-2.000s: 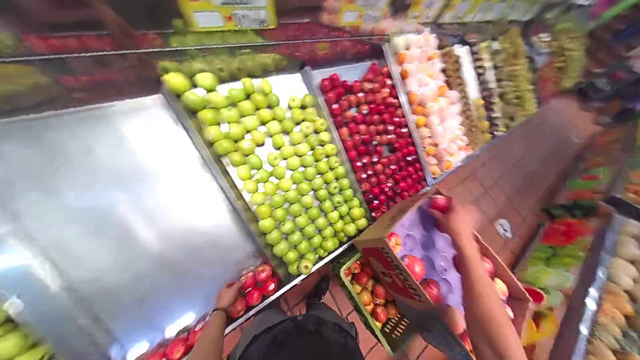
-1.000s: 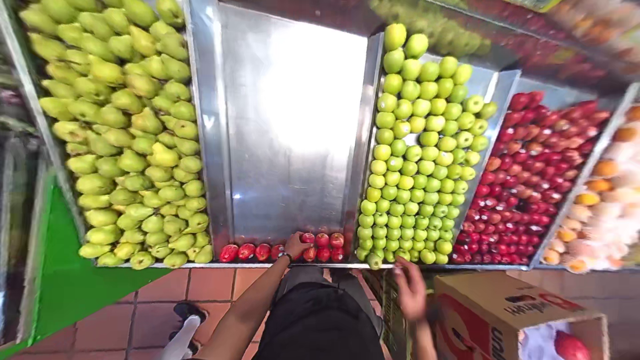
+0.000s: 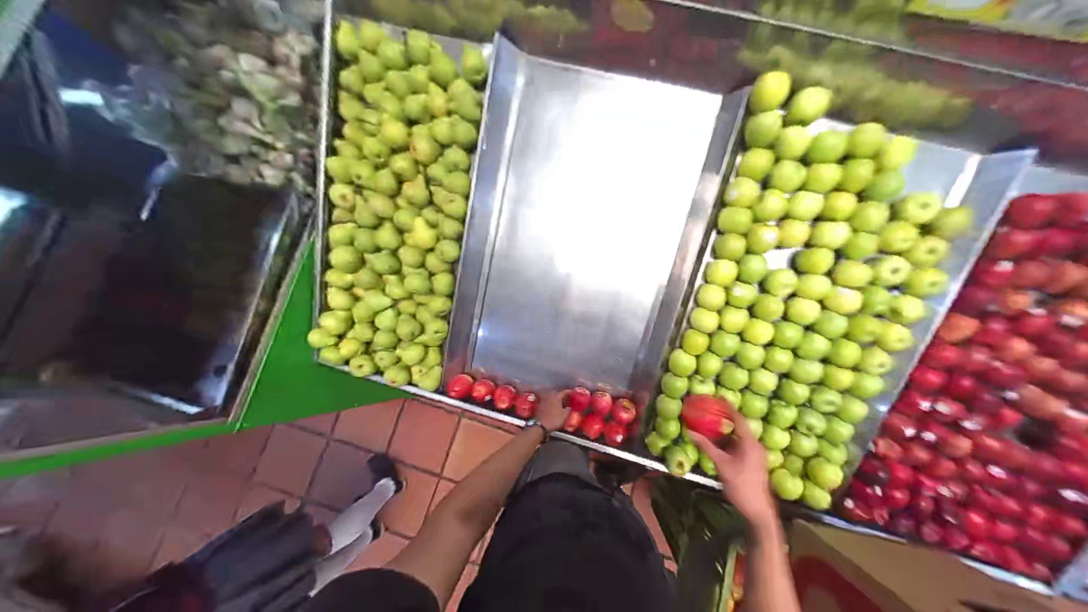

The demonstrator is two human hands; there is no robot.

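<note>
My right hand point(image 3: 738, 463) grips a red apple point(image 3: 707, 416) above the lower left part of the green apples point(image 3: 807, 331). At the front lip of the metal display tray point(image 3: 586, 221), my left hand point(image 3: 554, 412) rests among a short row of red apples point(image 3: 599, 403). Its fingertips are partly hidden, and I cannot tell whether it holds one of them. Red apples lie on both sides of that hand, stacked two deep on its right.
Green pears point(image 3: 395, 204) fill the bin at left, beside a green panel point(image 3: 310, 374). Dark red apples point(image 3: 977, 425) lie at far right. A cardboard box point(image 3: 884, 569) stands low at right. Another person's legs point(image 3: 357, 518) show on the tiled floor point(image 3: 433, 433) at lower left.
My right hand, seen without fruit one second ago, now holds a red apple over the green ones. My left hand stays at the tray's front row. The view has swung left since two seconds ago.
</note>
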